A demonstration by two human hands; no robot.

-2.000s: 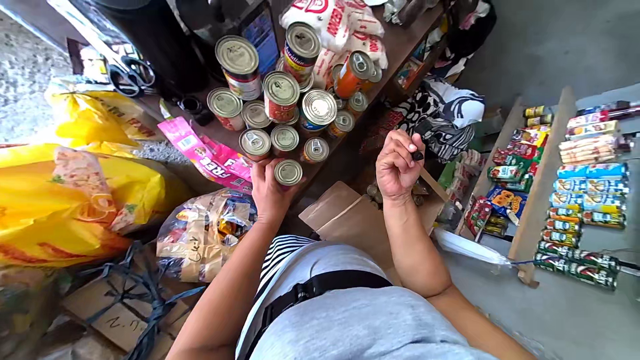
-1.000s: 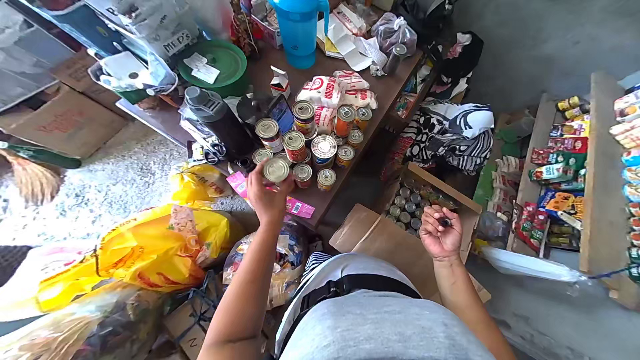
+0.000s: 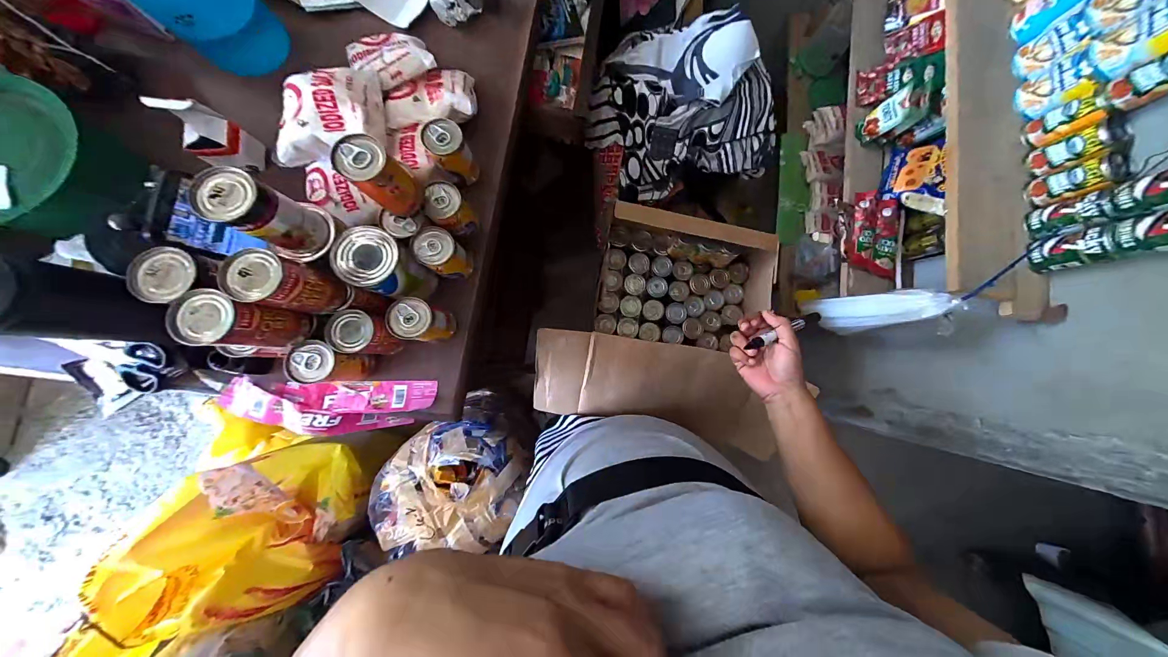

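Note:
Between the fingers of my right hand point(image 3: 769, 354) is a black marker pen point(image 3: 761, 340), just off the corner of an open cardboard box point(image 3: 680, 372) full of small cans point(image 3: 675, 313). My left hand point(image 3: 493, 607) is large and blurred at the bottom edge, in front of my grey shirt; its fingers and whatever may be in them cannot be made out. Food cans point(image 3: 274, 281) of several sizes crowd the brown table point(image 3: 493, 182), some on top of others. Handwritten marks show on some lids. White and red packs of iodized salt point(image 3: 333, 114) lie behind them.
Scissors point(image 3: 141, 365) and a pink plastic wrapper point(image 3: 328, 404) are at the table's near edge. Yellow plastic bags point(image 3: 265, 520) and a clear bag of wrappers point(image 3: 447, 484) lie below. A wooden shelf point(image 3: 981, 182) with sachets and cans stands right, beside a hanging white plastic bag point(image 3: 881, 310).
My left hand has left the can it was touching on the table and come back toward my body. The view has shifted, with the box of cans now nearer the middle.

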